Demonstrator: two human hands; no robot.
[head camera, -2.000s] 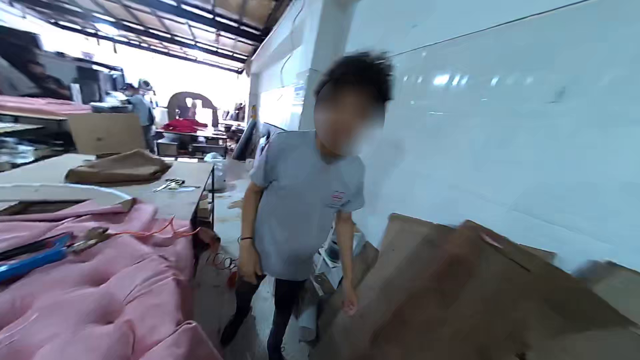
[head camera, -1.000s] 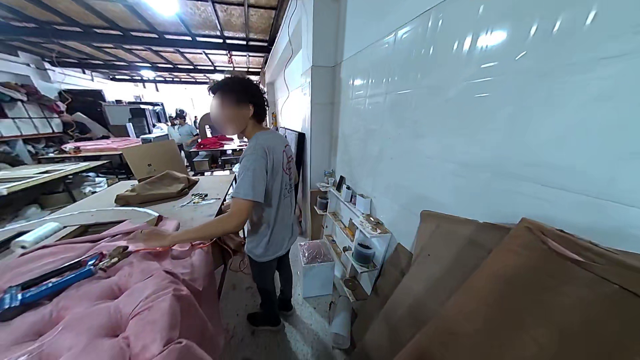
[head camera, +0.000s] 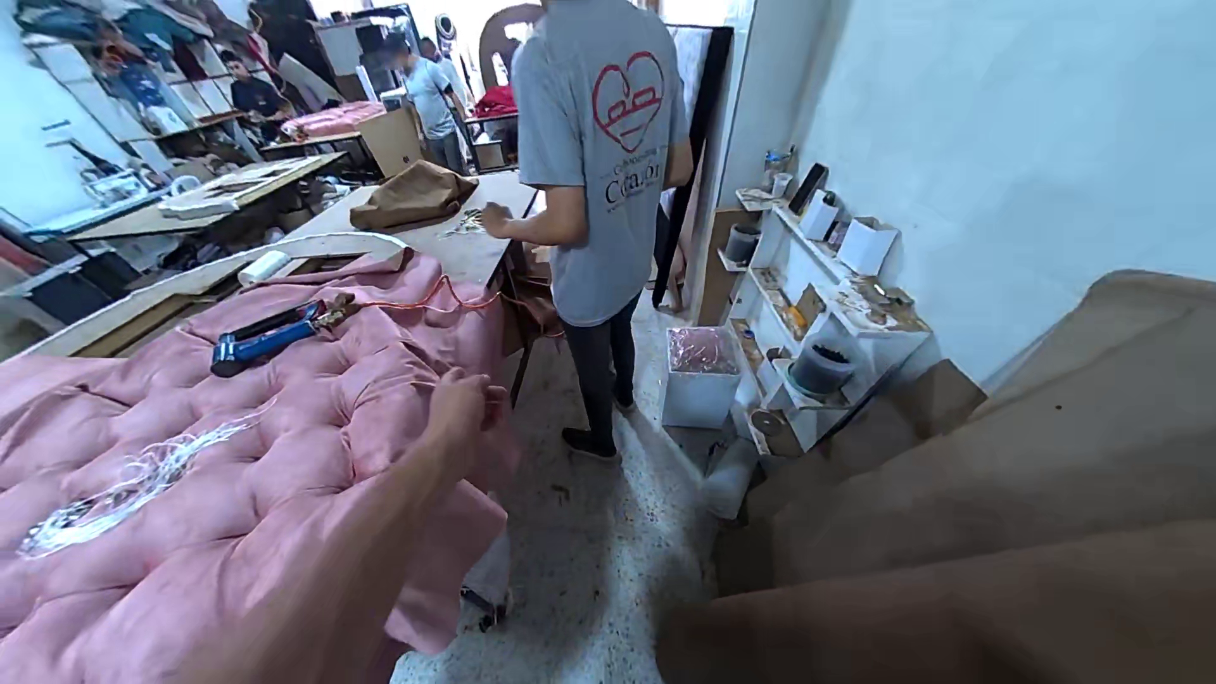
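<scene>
My left hand (head camera: 465, 408) reaches in from the lower left, over the near edge of the tufted pink upholstery fabric (head camera: 304, 437). Its fingers are curled at the cloth; whether they hold it is unclear. My right hand is not in view. A blue pneumatic staple gun (head camera: 266, 340) lies on the fabric beyond my left hand, with an orange air hose (head camera: 446, 294) running off it. A bundle of white cords (head camera: 152, 480) rests on the tufting at left. Behind the fabric shows part of a curved frame (head camera: 190, 290) with a white roll (head camera: 264, 268) on it.
A co-worker (head camera: 608, 171) in a grey shirt stands ahead, one hand over small items on a table (head camera: 380, 218) beside brown cloth (head camera: 413, 195). At right are a white box (head camera: 701, 389), a white shelf unit (head camera: 807, 313) with containers, and large brown sheets (head camera: 997, 475). Other people work farther back.
The co-worker, who had an arm over the pink fabric one second ago, now has a hand over the table and shows their back. My left hand has come into view. The view has turned downward.
</scene>
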